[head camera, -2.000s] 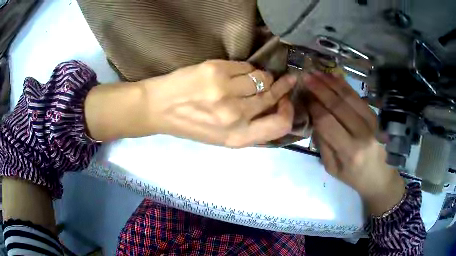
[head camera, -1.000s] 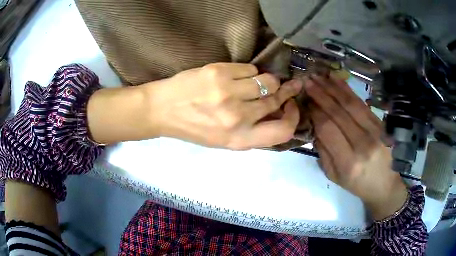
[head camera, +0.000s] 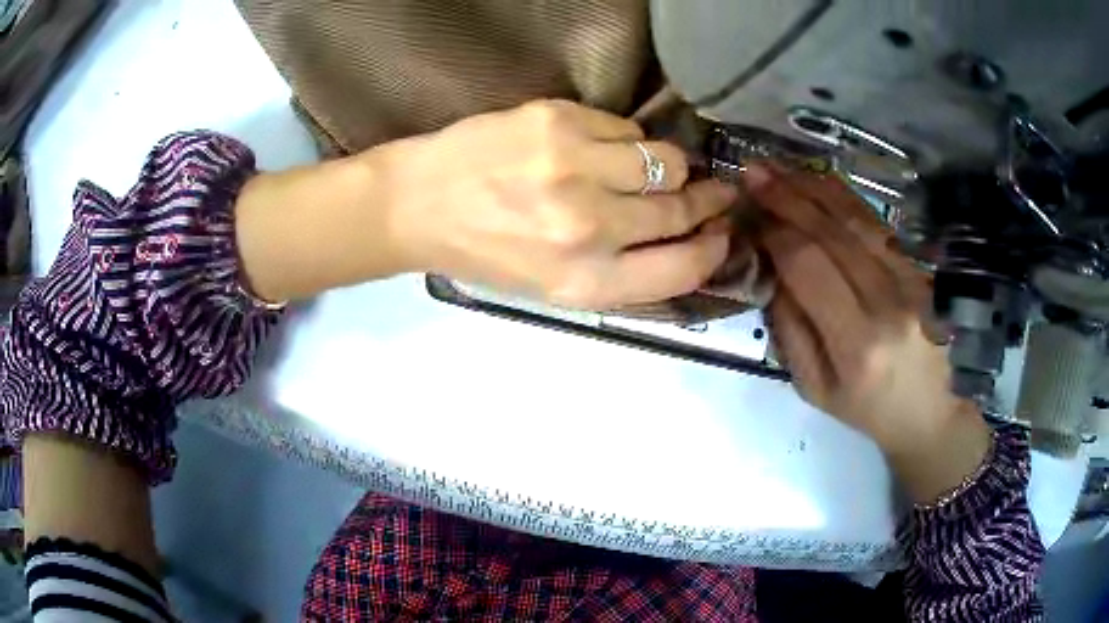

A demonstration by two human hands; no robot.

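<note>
The brown corduroy garment piece is bunched at the upper middle, left of the machine head, and its edge runs under my fingers by the needle area. My left hand, with a ring, pinches the cloth between thumb and fingers. My right hand lies with its fingers stretched over the cloth edge, fingertips close to my left fingertips. The presser foot and needle are hidden behind my fingers and dark metal parts. I cannot tell if my right hand holds a tool.
The grey-white sewing machine head fills the upper right. Tension knobs and a pale ribbed cylinder are at the right. A silvery bed cover is set in the white table, which has a printed ruler along its curved front edge.
The corduroy and my left hand have moved up and slightly right. More of the bed cover and its dark edge shows below them. My right hand has barely moved.
</note>
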